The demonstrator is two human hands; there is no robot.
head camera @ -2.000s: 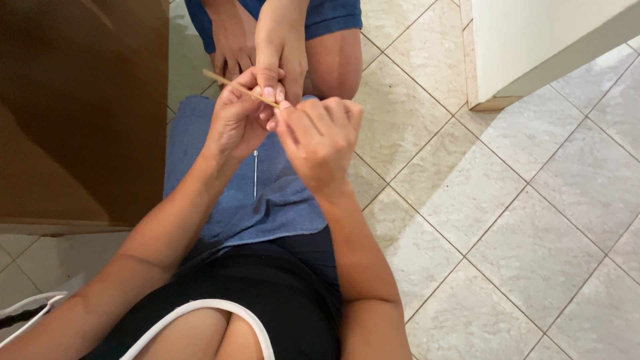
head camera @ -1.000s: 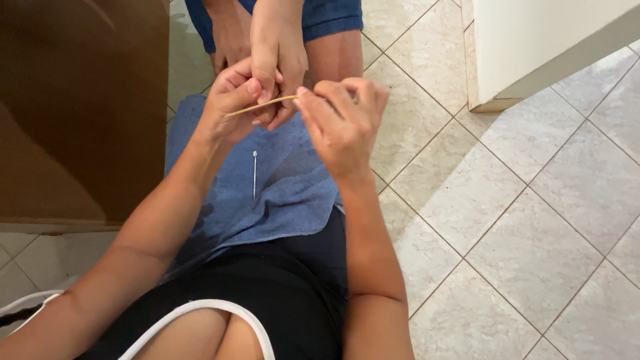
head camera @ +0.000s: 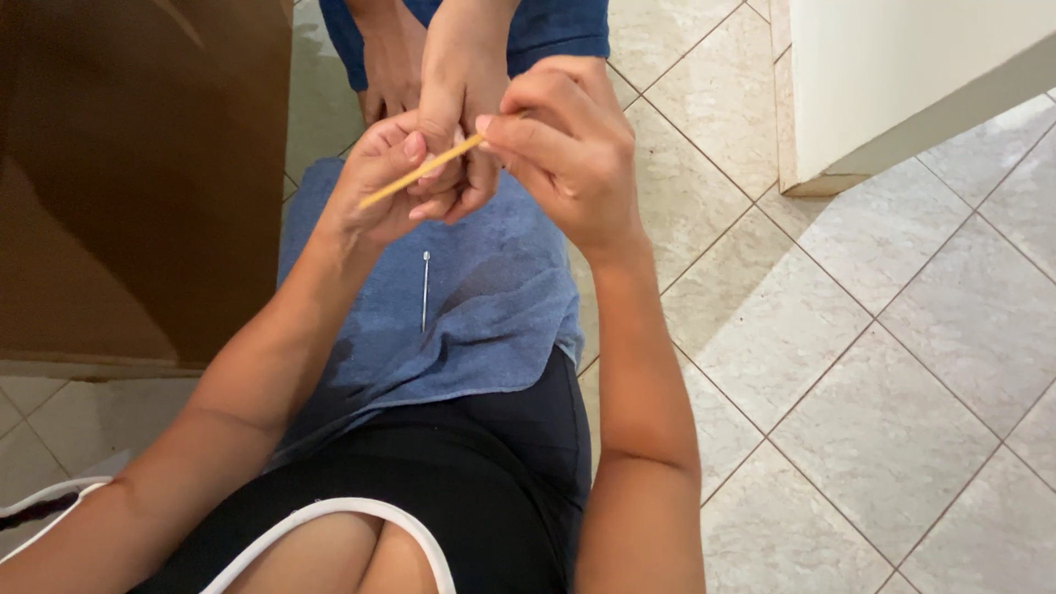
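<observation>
My left hand (head camera: 384,177) is closed around the fingers of another person's hand (head camera: 462,107), which reaches in from the top. A thin tan stick, perhaps a wooden nail stick or narrow file (head camera: 404,181), slants across their fingers. Its upper right end is pinched between the thumb and fingertips of my right hand (head camera: 573,148); the lower left end lies over my left palm. Below the hands, a slim metal tool (head camera: 426,293) rests on the blue towel (head camera: 511,322) spread over my lap.
The other person's second hand (head camera: 392,62) lies at their blue shorts (head camera: 553,29). A dark brown wooden panel (head camera: 140,181) stands at the left. At the upper right is a white wall edge (head camera: 891,91); beige floor tiles (head camera: 891,396) extend below it.
The stick has changed its slant, its right end now higher than its left. My right hand has moved up a little since one second ago. The metal tool has stayed on the towel.
</observation>
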